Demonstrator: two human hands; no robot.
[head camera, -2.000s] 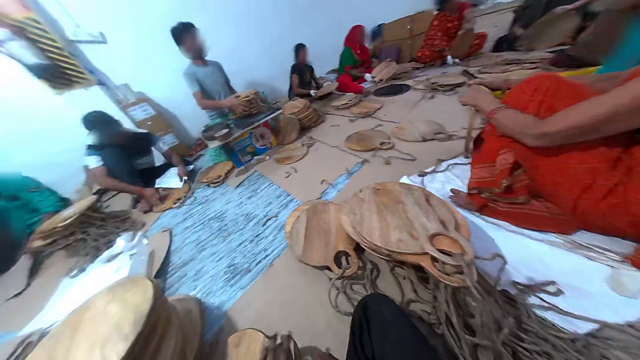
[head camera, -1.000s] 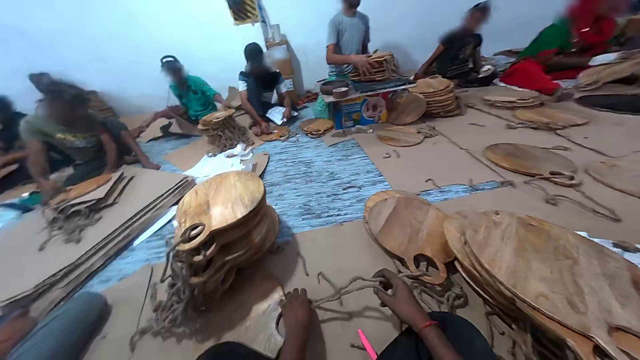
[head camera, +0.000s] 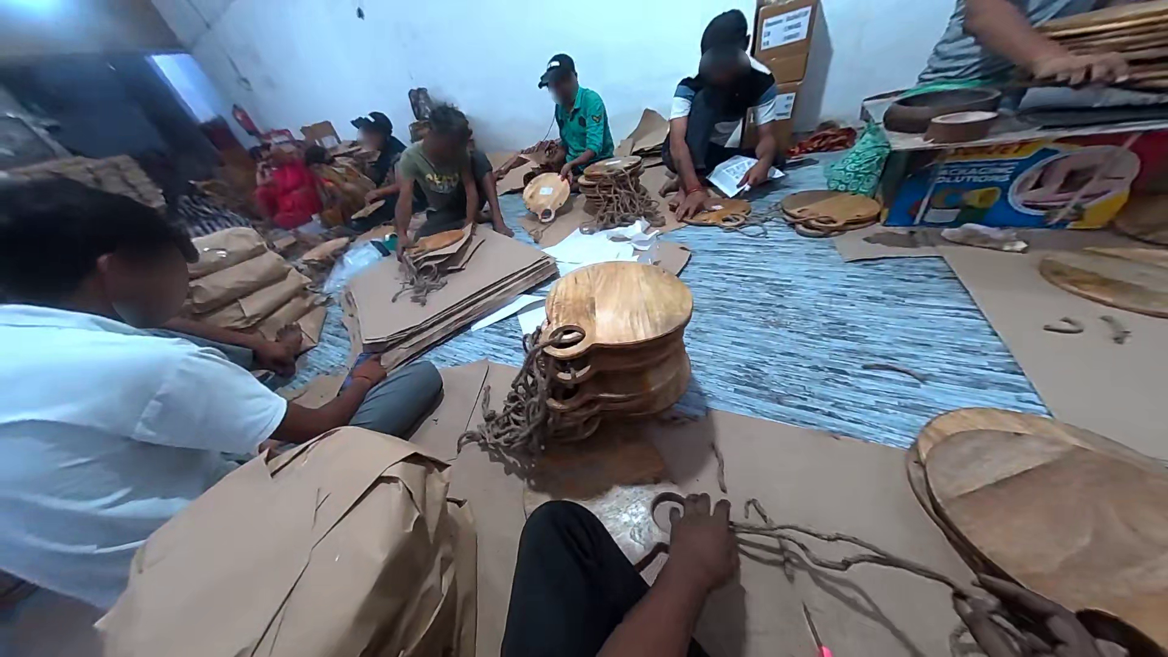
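Observation:
Low in the middle, my left hand (head camera: 703, 540) has its fingers closed on the ring handle of a round wooden board (head camera: 630, 511) lying on cardboard. A brown jute rope (head camera: 844, 543) runs from it to my right hand (head camera: 1017, 616), which grips the rope at the lower right. Beside my right hand lie stacked round wooden boards (head camera: 1049, 511). Ahead of my left hand stands a taller stack of round boards (head camera: 620, 310) with ring handles and a tangle of rope (head camera: 520, 411). The pink end (head camera: 824, 651) of some tool shows at the bottom edge.
A large brown paper bundle (head camera: 301, 547) stands at my left, beside a person in a white shirt (head camera: 119, 438). Layered cardboard sheets (head camera: 447, 292) lie beyond. Several people sit farther back with boards. A printed carton (head camera: 1013, 182) stands at the back right on the floor mat.
The view has swung left, showing the paper bundle and nearby person. The rope between my hands now stretches longer, with my hands farther apart than one second ago.

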